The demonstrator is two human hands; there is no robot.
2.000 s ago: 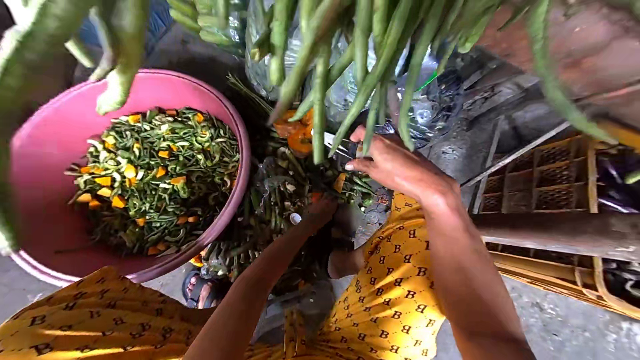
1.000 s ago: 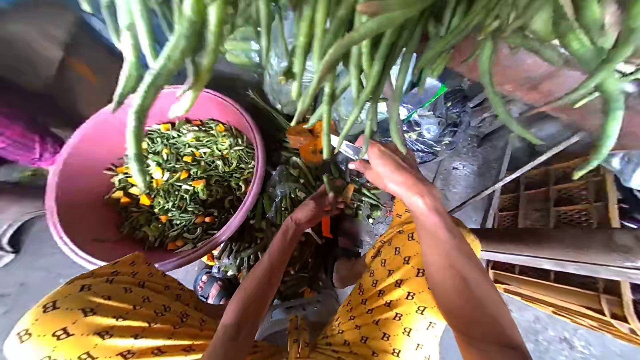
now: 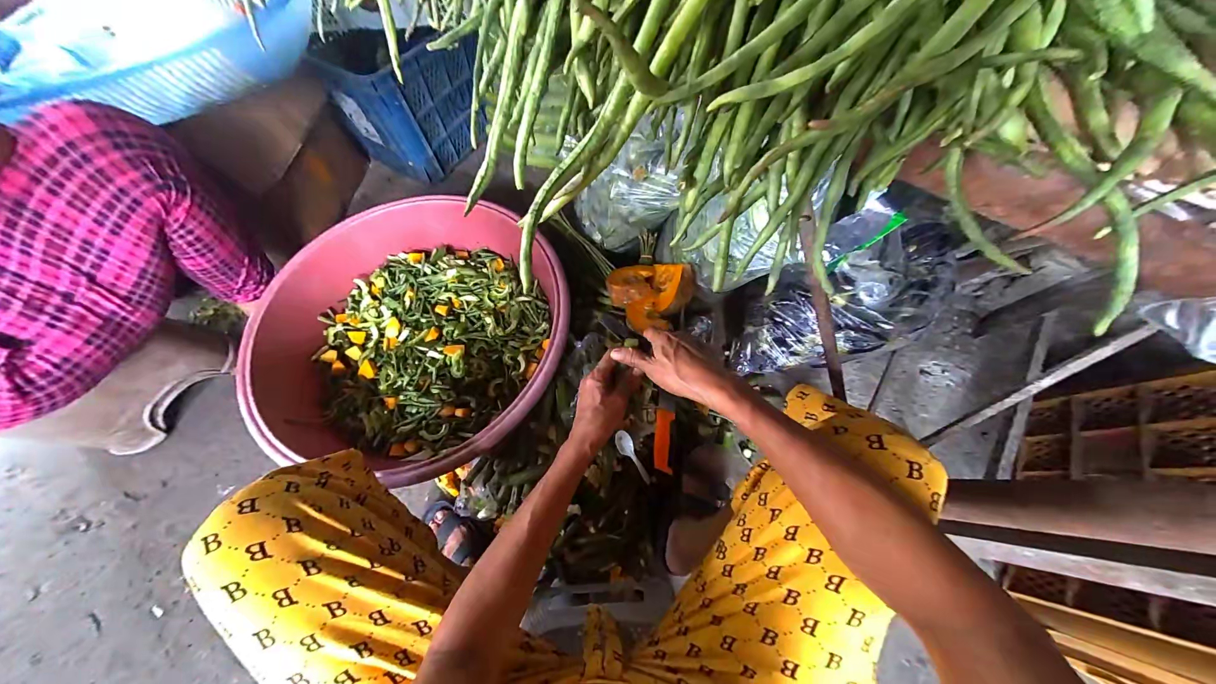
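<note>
My left hand [image 3: 603,397] and my right hand [image 3: 677,367] meet at the fingertips, low over a heap of green vegetables [image 3: 594,508]. From my right fingers a knife blade [image 3: 617,329] points up and left, looking dark here. A small green bit shows by the fingertips; what my left fingers pinch is too small to tell. Just beyond my hands lies a cut piece of orange pumpkin [image 3: 652,287]. An orange handle [image 3: 663,441] and a white plastic spoon [image 3: 629,454] rest on the heap below my wrists. Left of them, a pink basin [image 3: 404,216] holds chopped green vegetables with pumpkin pieces.
Long green beans [image 3: 741,104] hang over the top of the view. Plastic bags [image 3: 793,318] lie behind the pumpkin. A person in a pink checked shirt [image 3: 85,247] is beside the basin, near a blue crate [image 3: 408,109]. Wooden racks [image 3: 1121,427] stand at the right.
My two hands have come together, my right hand lower beside the left. The spoon and more of the orange handle now show. The view has shifted, bringing the other person in.
</note>
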